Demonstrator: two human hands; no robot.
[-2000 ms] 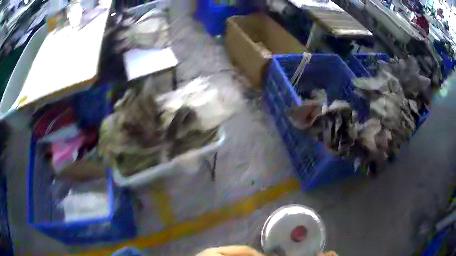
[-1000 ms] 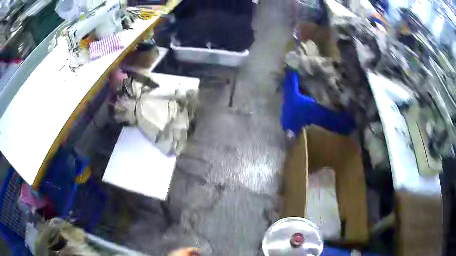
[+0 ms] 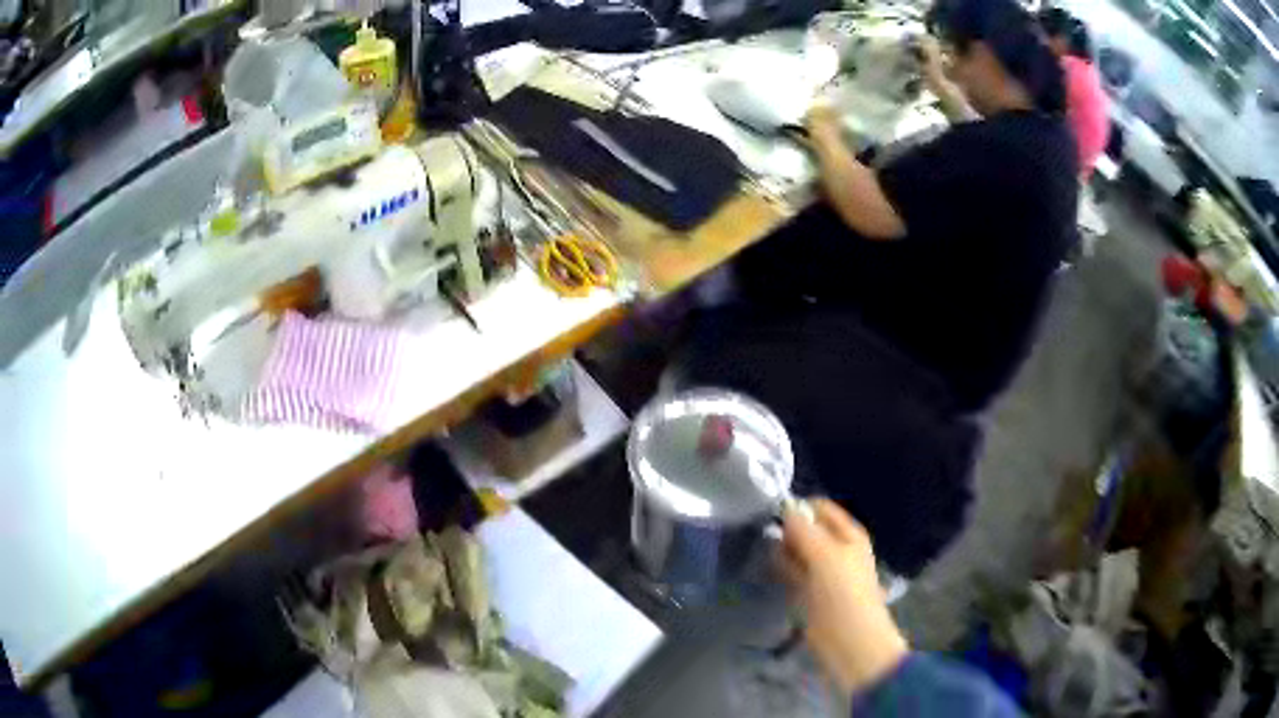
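Note:
A steel-grey metal mug [image 3: 687, 540] with a clear lid [image 3: 711, 456] and a red knob is held upright at the middle of the view, in front of the sewing table's edge. My right hand [image 3: 839, 582], in a blue sleeve, is closed around the mug's side handle on its right. The lid sits on the mug and hides what is inside. My left hand is not in view.
A white sewing table [image 3: 140, 519] runs along the left with a sewing machine [image 3: 323, 239], striped pink cloth [image 3: 330, 368] and yellow scissors [image 3: 577, 264]. A person in black [image 3: 982, 239] sits beyond. Fabric bundles [image 3: 421, 617] lie on a white board [image 3: 561, 603] below.
The view has moved up the aisle and turned to the sewing table and seated person. The mug is now higher in view, with its side, handle and my right hand showing.

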